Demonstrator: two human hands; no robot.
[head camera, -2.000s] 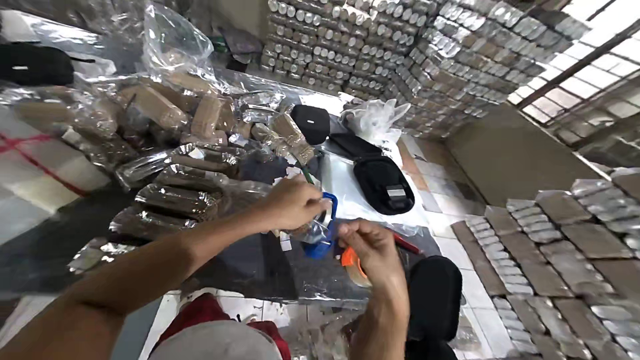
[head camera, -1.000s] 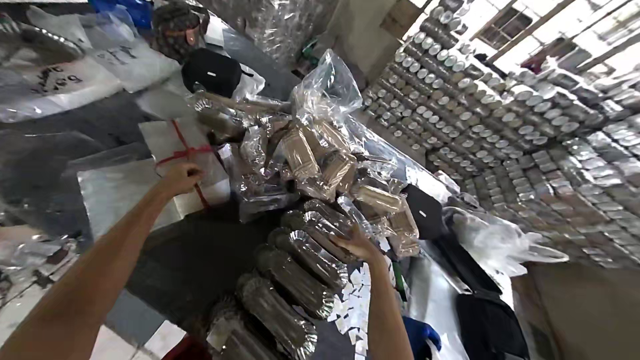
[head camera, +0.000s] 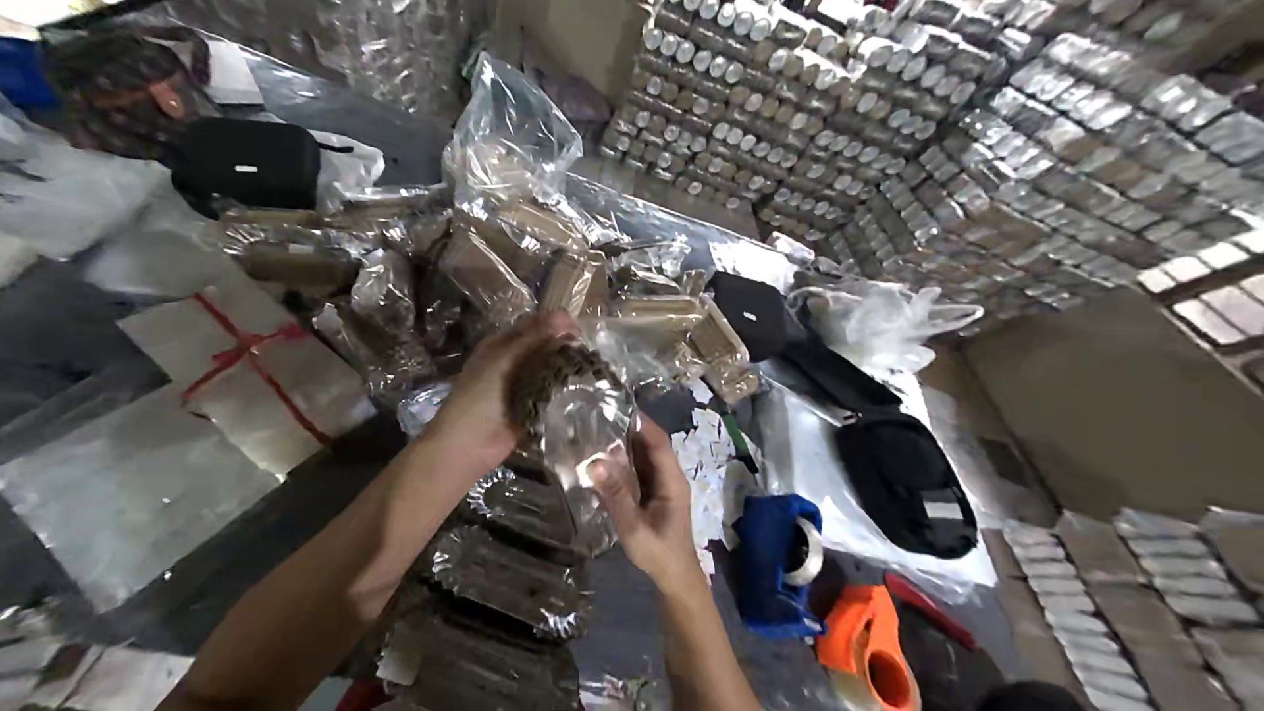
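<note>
Both hands hold one wrapped stack of trays (head camera: 588, 425) in clear plastic, raised above the table. My left hand (head camera: 504, 385) grips its brown ruffled side. On the right, my right hand (head camera: 642, 494) holds the clear plastic face, with the thumb on a small pale patch. Below the hands lies a row of wrapped trays (head camera: 509, 583) with ruffled silvery edges. A heap of brown trays in clear plastic (head camera: 484, 267) is just beyond the hands. Small white paper pieces (head camera: 706, 454) are scattered right of my right hand.
A blue tape dispenser (head camera: 775, 563), an orange tape dispenser (head camera: 869, 642) and a black case (head camera: 904, 484) lie at the right. Flat sheets tied with red string (head camera: 247, 355) are at the left. Another black case (head camera: 247, 163) sits far left. Wrapped stacks (head camera: 750, 109) stand behind.
My left hand has left the red-tied sheets and joined my right hand on a wrapped stack. The stack is now held up. Earlier, both hands were at the tape dispensers. The view has swung.
</note>
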